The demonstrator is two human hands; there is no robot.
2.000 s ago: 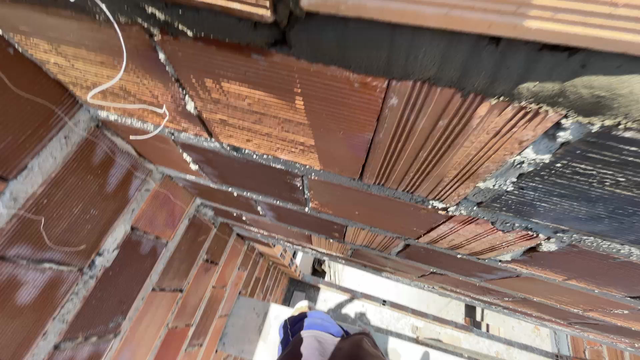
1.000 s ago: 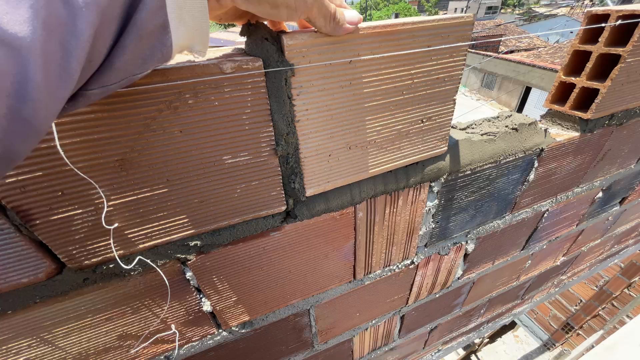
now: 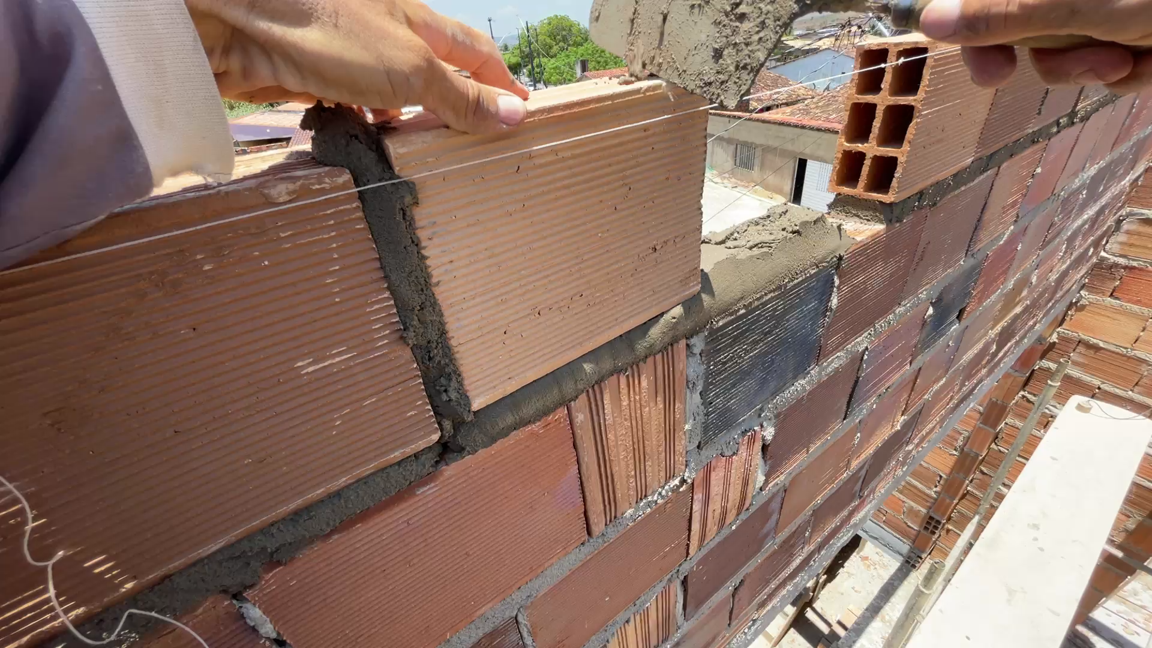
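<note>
My left hand (image 3: 369, 67) rests on top of a ribbed hollow clay brick (image 3: 558, 234), near its left end, fingers spread over the top edge. Wet mortar fills the joint (image 3: 400, 270) between this brick and the clay brick (image 3: 180, 360) to its left. My right hand (image 3: 1035, 40), at the top right, holds a trowel by its handle. The mortar-covered trowel blade (image 3: 697, 40) is at the brick's upper right corner. A taut string (image 3: 558, 142) crosses the brick's face near its top. A mortar bed (image 3: 774, 247) extends to the right of the brick.
Beyond the mortar bed, a hollow brick with open cells (image 3: 882, 121) stands on the wall. The brick wall (image 3: 792, 450) recedes to the right. Loose white string (image 3: 54, 576) hangs at lower left. A pale board (image 3: 1035, 531) lies low at right, with a house (image 3: 774, 153) behind the wall.
The view has swung up from the wall's lower face. My right hand and the trowel have come into view at the top. My left hand remains on the brick since one second ago.
</note>
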